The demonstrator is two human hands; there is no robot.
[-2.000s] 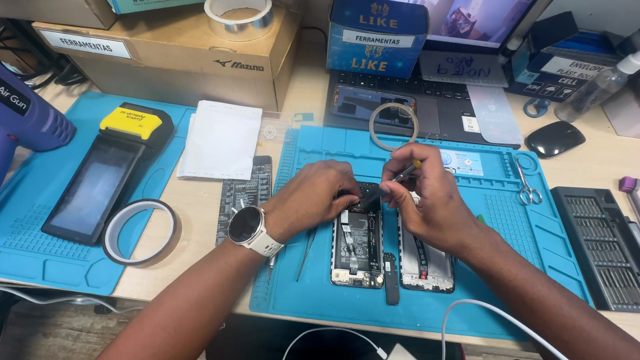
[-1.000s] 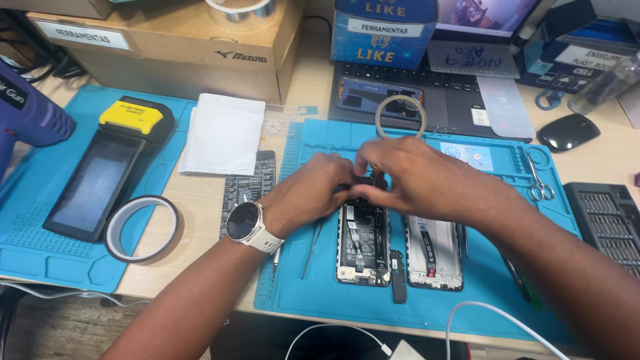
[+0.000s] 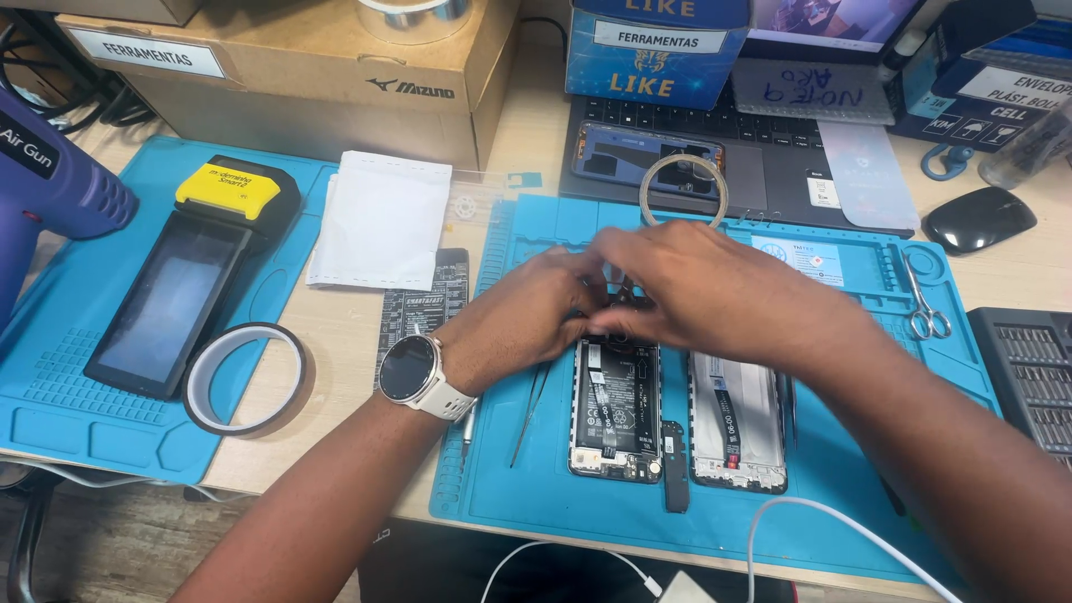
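An opened smartphone (image 3: 617, 419), its battery and a flex cable exposed, lies on the blue silicone repair mat (image 3: 536, 511). Both my hands meet over its top end. My left hand (image 3: 536, 310), with a watch on the wrist, has its fingers at the phone's upper left. My right hand (image 3: 682, 285) curls over the top from the right; a dark part shows between the hands, but who holds it is hidden. A second phone frame (image 3: 739, 427) with a flex cable lies to the right. Between the two phones is a narrow black part (image 3: 675, 469). Tweezers (image 3: 529, 414) lie to the left.
Scissors (image 3: 925, 306) and a screwdriver bit case (image 3: 1030, 377) are at the right. Behind stand a laptop (image 3: 754, 167) with a blue phone part on it, a tape ring (image 3: 645, 193) and a blue box (image 3: 657, 50). A payment terminal (image 3: 180, 293), a tape roll (image 3: 197, 402) and a purple heat gun (image 3: 63, 167) sit left.
My right hand held a tool upright over the phone two seconds ago; it has since turned down over the phone's top end, close against my left hand, and the tool is no longer visible.
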